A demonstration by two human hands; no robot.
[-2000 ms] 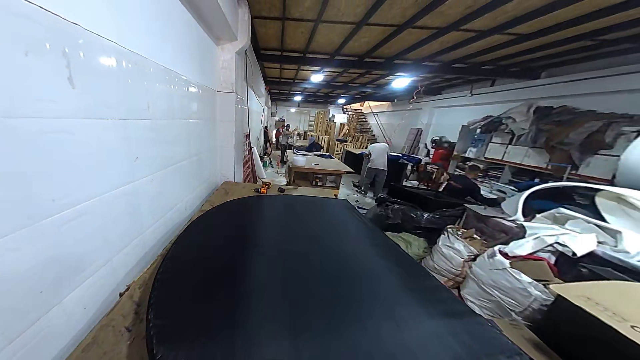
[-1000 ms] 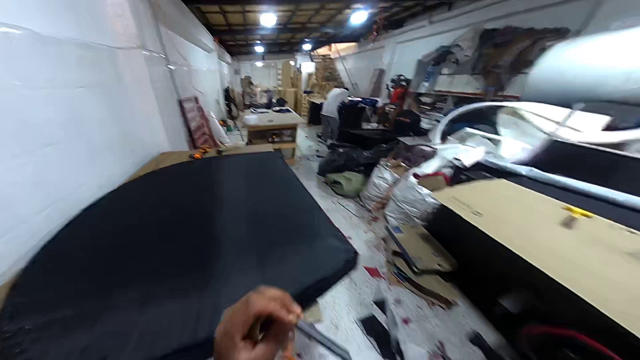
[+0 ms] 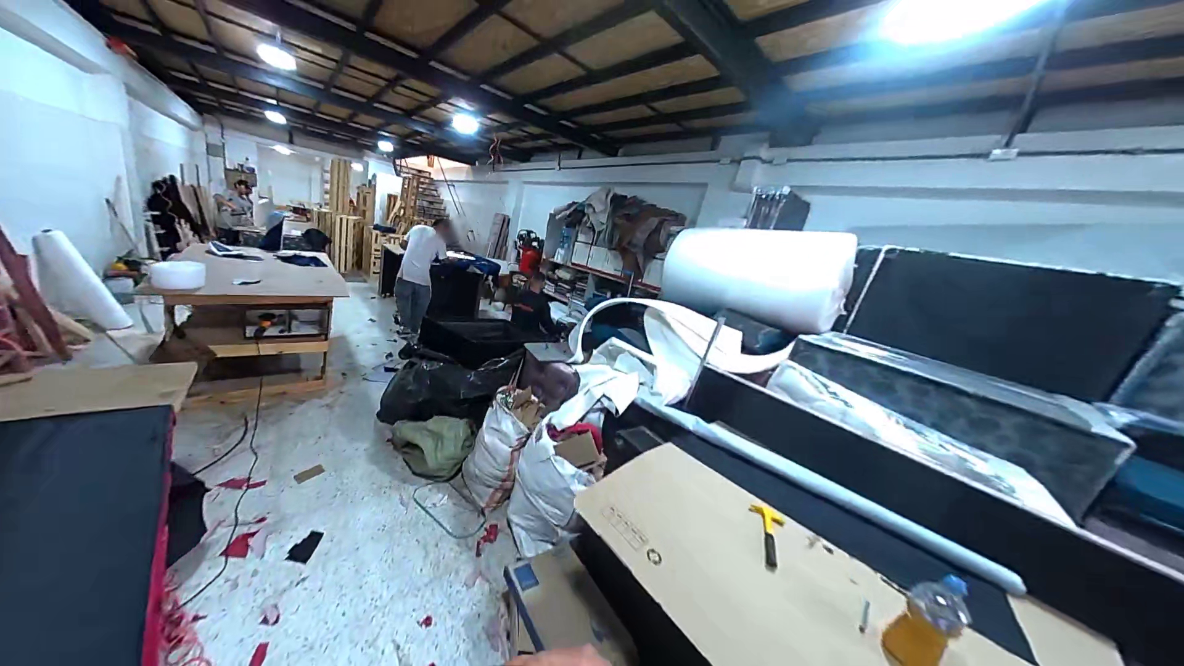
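Note:
Only a sliver of one hand [image 3: 560, 656] shows at the bottom edge, over an open cardboard box; which hand it is and whether it holds anything cannot be told. To its right a cardboard sheet [image 3: 684, 527] carries a yellow hammer with a black grip [image 3: 769, 536], a small metal piece [image 3: 865, 616] and a clear plastic bottle of amber liquid [image 3: 925, 624]. At the left edge lies the black fabric-covered panel [image 3: 74, 536] with red along its side.
Stuffed white sacks [image 3: 546, 481], a green bundle [image 3: 433, 448] and black plastic [image 3: 439, 387] stand mid-floor. A cable [image 3: 250, 462] and red scraps lie on the floor. A wooden workbench [image 3: 259, 282], a standing person [image 3: 421, 268] and a white foam roll [image 3: 758, 277] are farther back.
The view has swung right, leaving the black panel at the left edge. A hand holding a metal object showed low in the middle one second ago; now only a sliver of a hand shows.

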